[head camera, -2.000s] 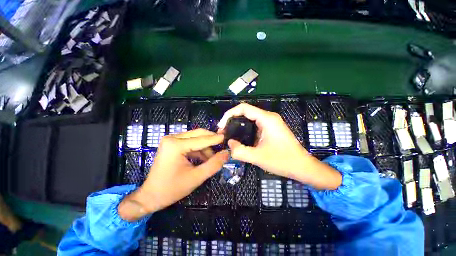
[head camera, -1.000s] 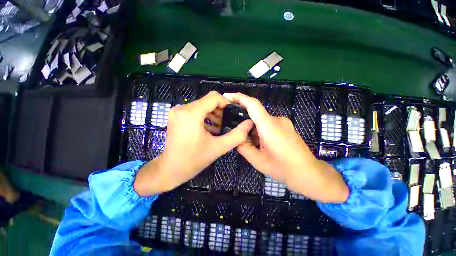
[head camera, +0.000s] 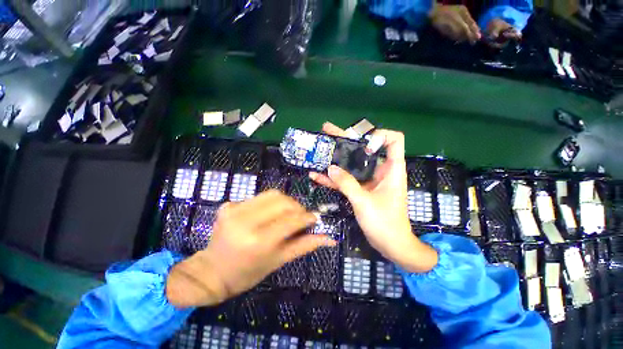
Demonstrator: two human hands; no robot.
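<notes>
My right hand (head camera: 382, 208) grips a black phone housing (head camera: 355, 158) above the blister tray (head camera: 294, 269). The housing lies sideways, with a blue circuit board (head camera: 309, 148) with silver parts showing at its left end. My fingers cover part of the housing's right end. My left hand (head camera: 256, 235) is lower left of the board, not touching it, fingers blurred and apart, with nothing clearly held. A small shiny piece (head camera: 328, 208) shows just beyond its fingertips; I cannot tell what it is.
Keypads (head camera: 214, 185) sit in tray pockets. Pale modules lie at the bench's top edge (head camera: 257, 119) and in the right tray (head camera: 526, 221). A parts bin (head camera: 140, 140) is upper left, above a plain black tray (head camera: 102, 211). Another person's hands (head camera: 456, 24) work across the bench.
My hands have separated, the left moving down off the phone. The housing is now turned sideways in my right hand, its blue board visible. Another person's hands show at the top.
</notes>
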